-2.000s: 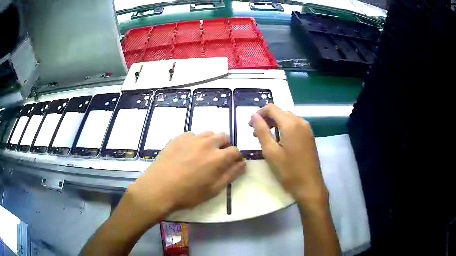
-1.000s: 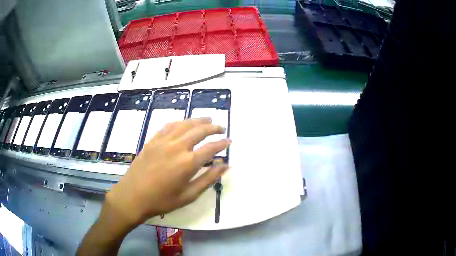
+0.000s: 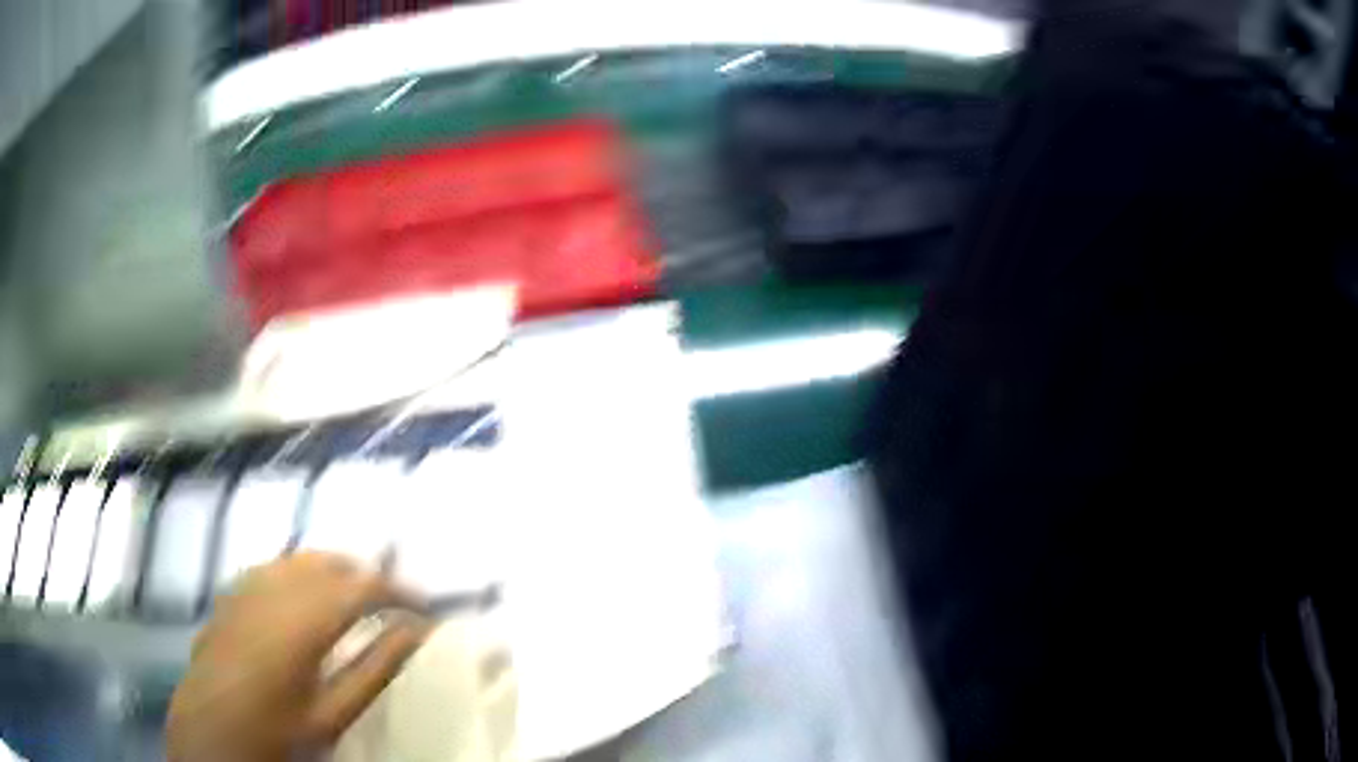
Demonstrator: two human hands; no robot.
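The picture is strongly blurred. A row of phone middle frames (image 3: pixel 185 539) lies side by side on the white infeed plate (image 3: pixel 603 506), black tops at the back and white showing through their windows. My left hand (image 3: pixel 291 655) is at the lower left, over the front ends of the frames at the row's right part. Its thumb and fingers are apart; blur hides whether it grips a frame or only touches it. My right hand is not in view.
A red tray (image 3: pixel 447 223) lies behind the plate, with a black tray (image 3: pixel 879 179) right of it, on the green conveyor (image 3: pixel 775 439). A tall black stack (image 3: pixel 1132 447) fills the right side. A grey machine cover (image 3: pixel 112 238) stands at left. White bench covering (image 3: pixel 812 596) shows right of the plate.
The view has swung right, so plate, frames and red tray sit further left and lower. My right hand left the picture after the first frame. My left hand is still at the row's right part.
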